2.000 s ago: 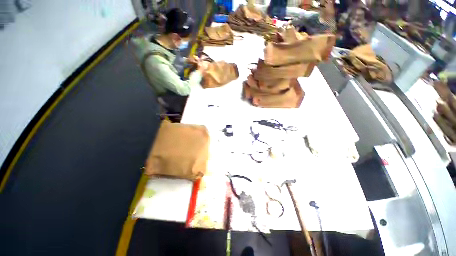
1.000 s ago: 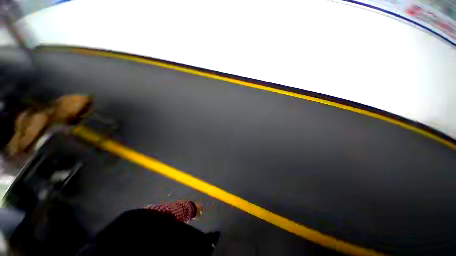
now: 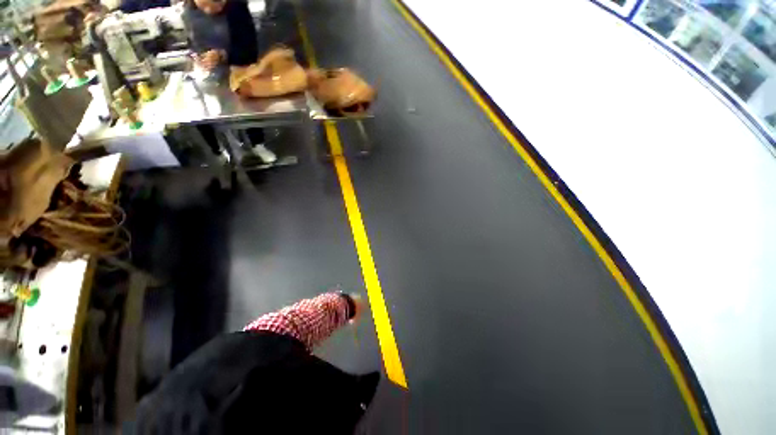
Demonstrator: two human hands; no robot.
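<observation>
My left hand [image 3: 357, 307] is small and blurred just past a red-checked sleeve with a dark cuff, low in the middle of the view over the dark floor. I cannot tell whether its fingers are open or closed; nothing clear shows in it. The black cloth of my clothing [image 3: 255, 382] fills the bottom and hides part of the arm. My right hand is not in view. Brown bag pieces [image 3: 38, 191] with long thin straps [image 3: 85, 223] lie piled on a table at the left edge.
The floor carries a yellow line [image 3: 362, 246], with another along a white wall [image 3: 613, 153] at right. A person [image 3: 223, 38] stands at a sewing table [image 3: 204, 106] with brown bags [image 3: 272, 75]. Another bag [image 3: 342, 89] rests on a stool. Thread cones [image 3: 128, 106] stand left.
The view has swung from the white table with tools and brown stacks, past the wall, to the sewing tables and floor. The checked sleeve and hand now show more fully than one second ago.
</observation>
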